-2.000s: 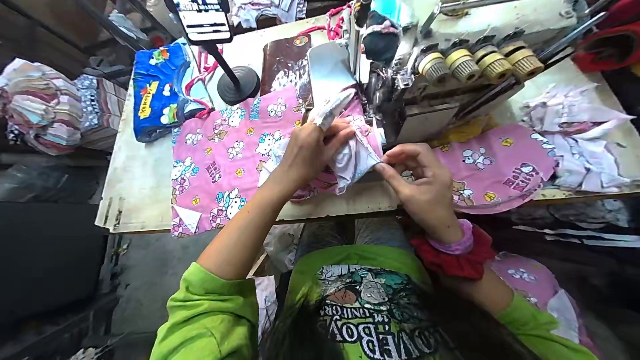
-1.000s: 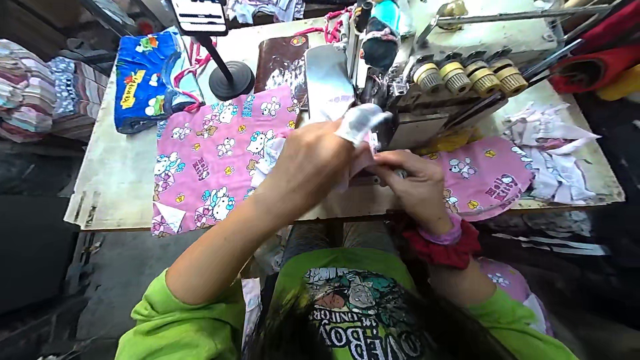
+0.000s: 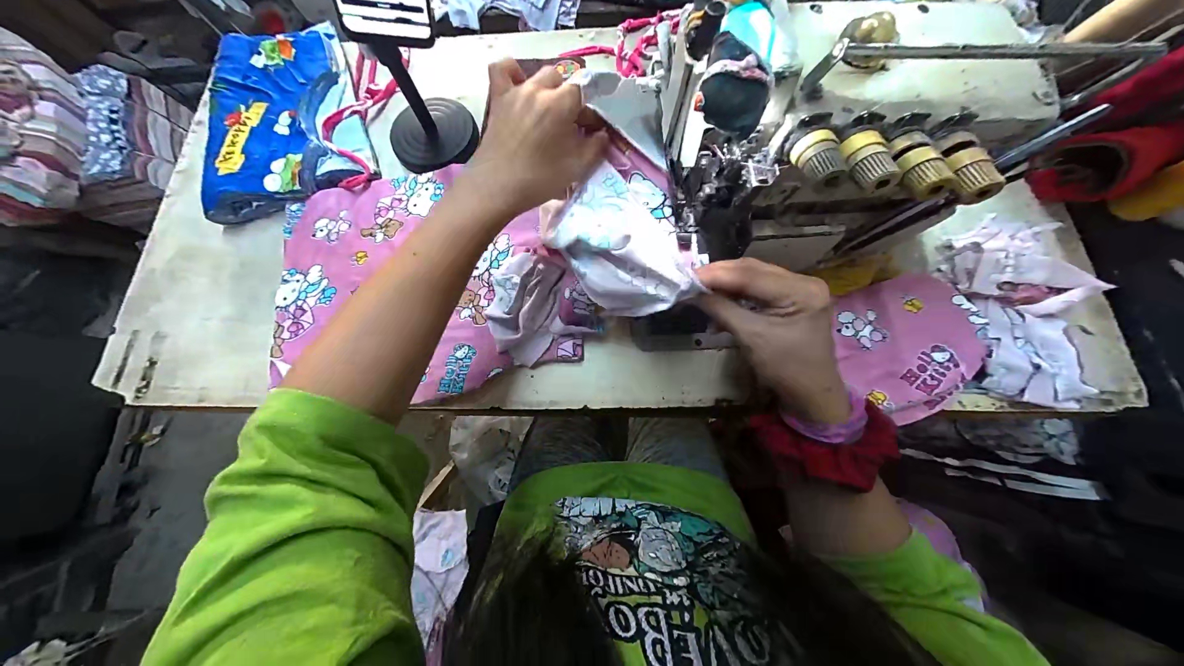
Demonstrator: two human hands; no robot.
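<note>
My left hand (image 3: 546, 139) grips the upper edge of a folded pink printed cloth piece (image 3: 615, 245), its pale reverse side showing. At the lower right corner of that piece my right hand (image 3: 772, 314) pinches the fabric between thumb and fingers. The cloth's right edge lies at the needle and presser-foot area of a sewing machine (image 3: 726, 180); the foot itself is hard to make out. Under my left forearm a larger pink printed fabric (image 3: 370, 231) is spread on the table, with a crumpled pale cloth (image 3: 529, 310) on it.
A black phone stand (image 3: 433, 134) and a blue printed package (image 3: 264, 129) stand at the left of the worktable (image 3: 176, 314). Several tension dials (image 3: 869, 157) sit on the machine. To the right are another pink printed fabric (image 3: 911, 347) and pale scraps (image 3: 1027, 314).
My left hand has moved up and left from the needle area, raising the cloth's upper edge. My right hand stays by the machine, pinching the cloth.
</note>
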